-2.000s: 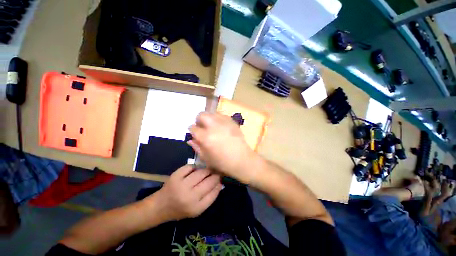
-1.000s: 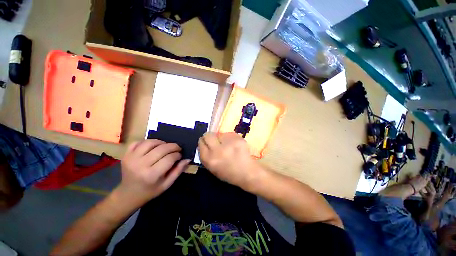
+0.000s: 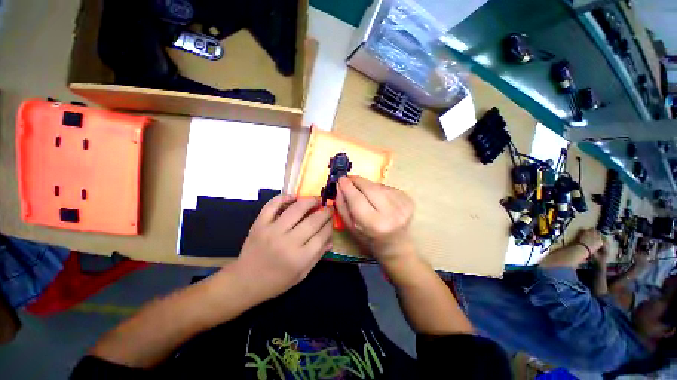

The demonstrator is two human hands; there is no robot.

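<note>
A black part-built unit lies over the smaller orange tray, its lower end between my fingertips. My right hand has its thumb and fingers closed on the unit's lower end. My left hand is at the tray's lower left corner, its fingertips touching or very near the same end; whether it grips anything is hidden. The black stepped adhesive pads on their white backing sheet lie left of the tray.
An open brown carton with black housings stands behind the sheet. A larger orange tray is at far left. A white parts box, black ribbed units and a motor-and-lead pile are to the right. A neighbour's hands show at far right.
Both hands have moved from the black pads to the unit on the smaller orange tray. My left hand has come right, close beside my right hand. The view has shifted.
</note>
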